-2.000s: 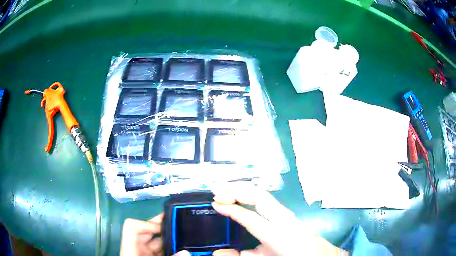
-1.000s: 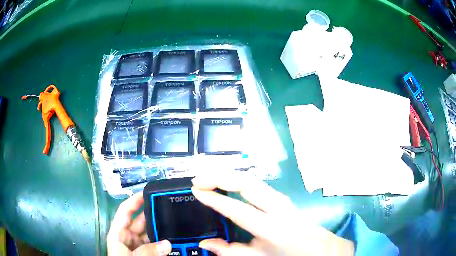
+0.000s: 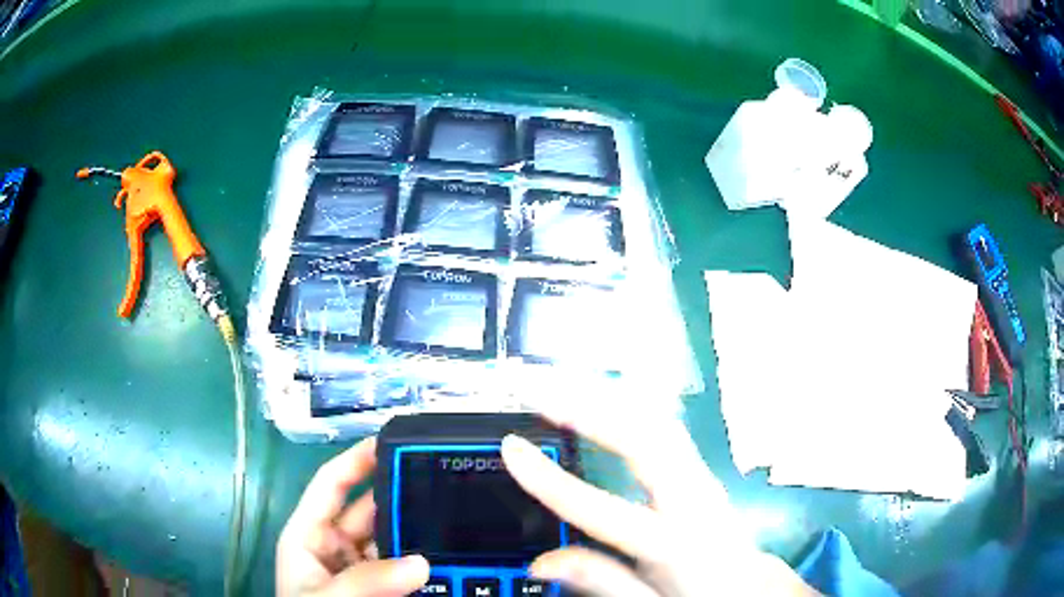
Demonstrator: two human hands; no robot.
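A black battery tester (image 3: 476, 513) with a blue-edged screen and TOPDON lettering is held upright at the bottom centre, its lower end cut off by the frame. My left hand (image 3: 341, 539) grips its left side, thumb at the lower left of the screen. My right hand (image 3: 618, 501) is on its right side, with one finger on the lens near the upper right corner and another digit at the lower right. Behind it lies a film-wrapped lens sheet (image 3: 455, 216) with rows of three black-bordered lenses.
An orange air blow gun (image 3: 158, 222) with a pale hose (image 3: 240, 455) lies at left. White bottles (image 3: 776, 152) stand behind white sheets (image 3: 852, 362) at right. Another blue tester (image 3: 995, 283) and red clamps (image 3: 987, 350) lie at far right.
The tester has shifted slightly right from one second ago, and more of its keys show than two seconds ago. My right finger has moved from its top edge onto the screen corner.
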